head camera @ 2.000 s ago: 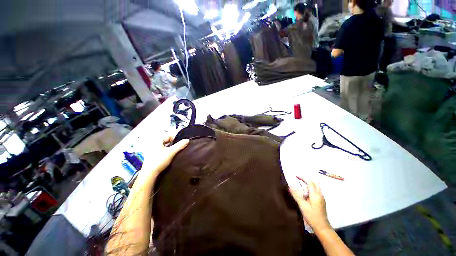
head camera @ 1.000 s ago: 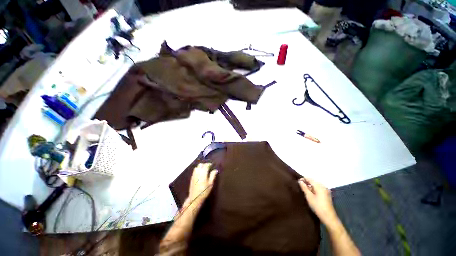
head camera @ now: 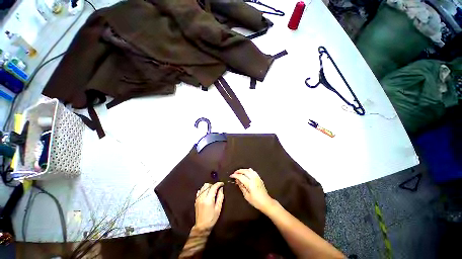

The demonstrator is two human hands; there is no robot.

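A dark brown sleeveless garment (head camera: 253, 152) lies on the white table's front edge, with a dark hanger (head camera: 210, 139) showing at its neckline. A small dark round dot (head camera: 214, 174) sits below the neckline. My left hand (head camera: 209, 203) rests on the front just below the dot, fingers bent and fingertips near the cloth. My right hand (head camera: 252, 188) is to its right, with thumb and fingertips together over the cloth. The fingertips of both hands are close together. Whether they pinch cloth or a thread is too small to tell.
A crumpled brown garment pile (head camera: 152, 45) with loose straps lies beyond. A white basket (head camera: 66, 141) is at left. Snips (head camera: 321, 128), a black hanger (head camera: 334, 83) and a red cone (head camera: 296, 15) lie right. Green sacks (head camera: 420, 91) stand beyond the table (head camera: 375, 152).
The view has tilted down and closer to the table. My right hand has moved from the garment's right edge to its middle, beside my left hand. My left hand has moved down from the neckline.
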